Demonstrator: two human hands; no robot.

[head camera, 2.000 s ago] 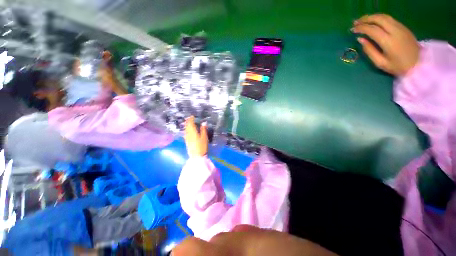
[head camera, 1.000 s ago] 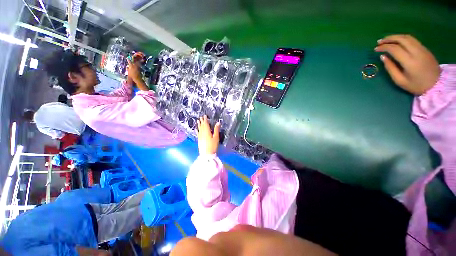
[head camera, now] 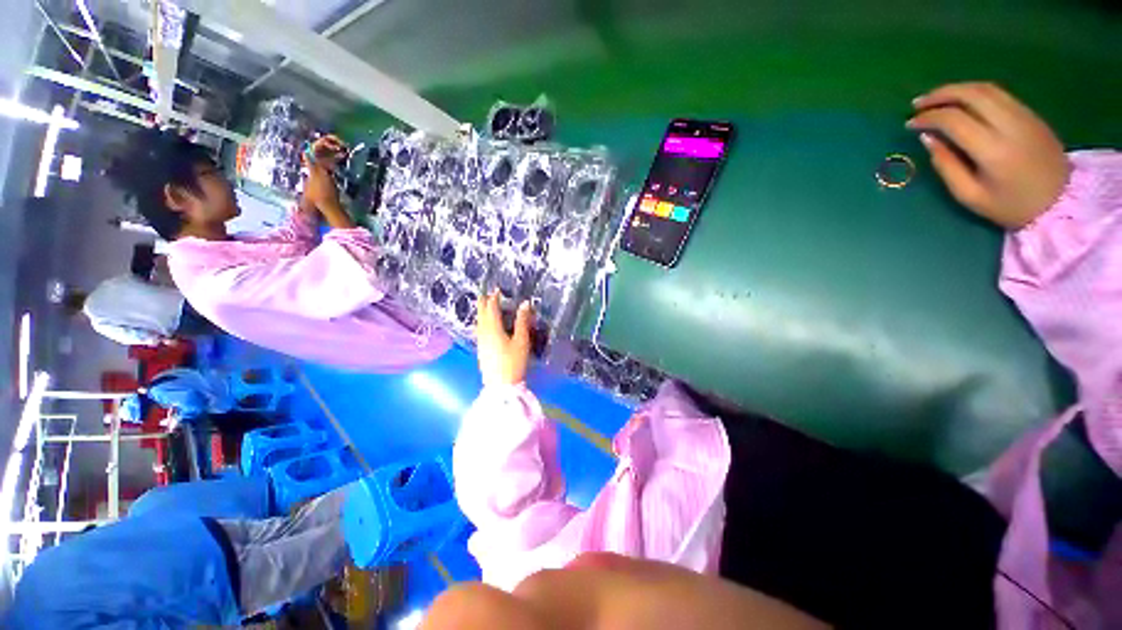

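A stack of clear blister trays (head camera: 492,215) with dark round units in its pockets lies at centre left. My left hand (head camera: 505,342) rests at the tray edge nearest me, fingers apart; no clear grip shows, and a small dark shape is beside its fingers. My right hand (head camera: 994,150) is on the green bench at the upper right, fingers loosely bent and apart, nothing seen in it. A thin gold-yellow ring (head camera: 895,171) lies just left of its fingertips. A smartphone (head camera: 677,193) with a lit screen lies flat right of the trays.
A white cable (head camera: 600,302) runs between phone and trays. A small clear piece with dark rounds (head camera: 521,121) sits behind the trays. The green bench (head camera: 787,295) extends right. A person in pink (head camera: 277,283) sits at the left. Blue stools (head camera: 400,507) stand on the blue floor.
The view was blurred earlier and is sharper now. Since one second ago, everything has shifted slightly left in the picture. Both hands keep about the same places beside the trays and ring.
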